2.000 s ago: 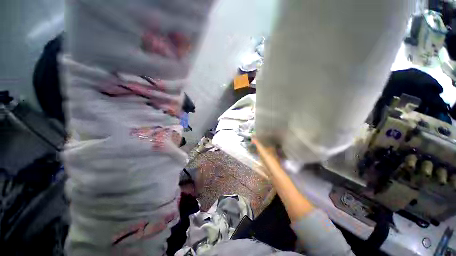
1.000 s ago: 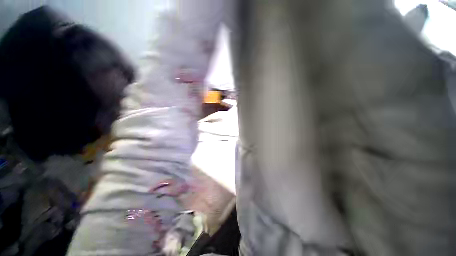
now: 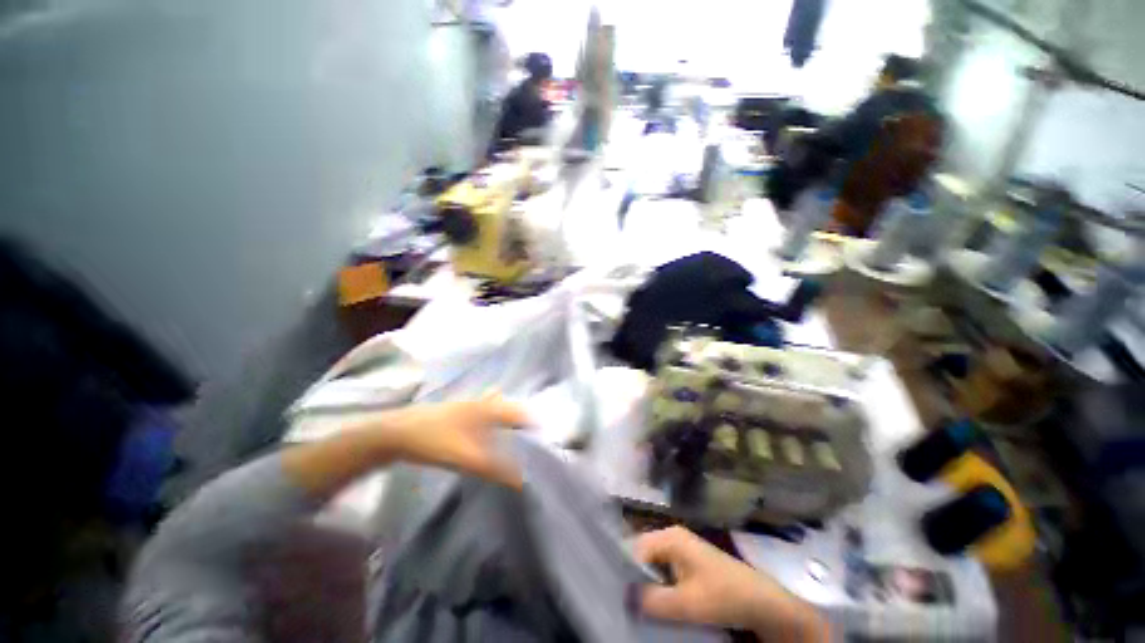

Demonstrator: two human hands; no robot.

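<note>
A light grey garment piece point(image 3: 553, 534) hangs in folds in front of me, left of the overlock machine. My left hand point(image 3: 458, 437) grips its upper edge, thumb and fingers pinching the cloth. My right hand point(image 3: 691, 580) holds its right side near the front of the machine. The cream overlock machine point(image 3: 766, 433) stands just beyond my right hand, with a row of pale knobs on its front. Paler cloth point(image 3: 364, 389) lies on the table behind my left forearm. The picture is slightly blurred.
A dark cloth pile point(image 3: 697, 302) lies behind the machine. A yellow sewing machine point(image 3: 490, 232) stands at the back left. Black thread cones point(image 3: 964, 518) stand at the right. Thread cones on white stands point(image 3: 898, 245) are at the back right. Two people point(image 3: 885, 138) are in the background.
The view has lifted and turned toward the machines. The large grey cloth that filled the right of the view is now lower, with both hands visible on it.
</note>
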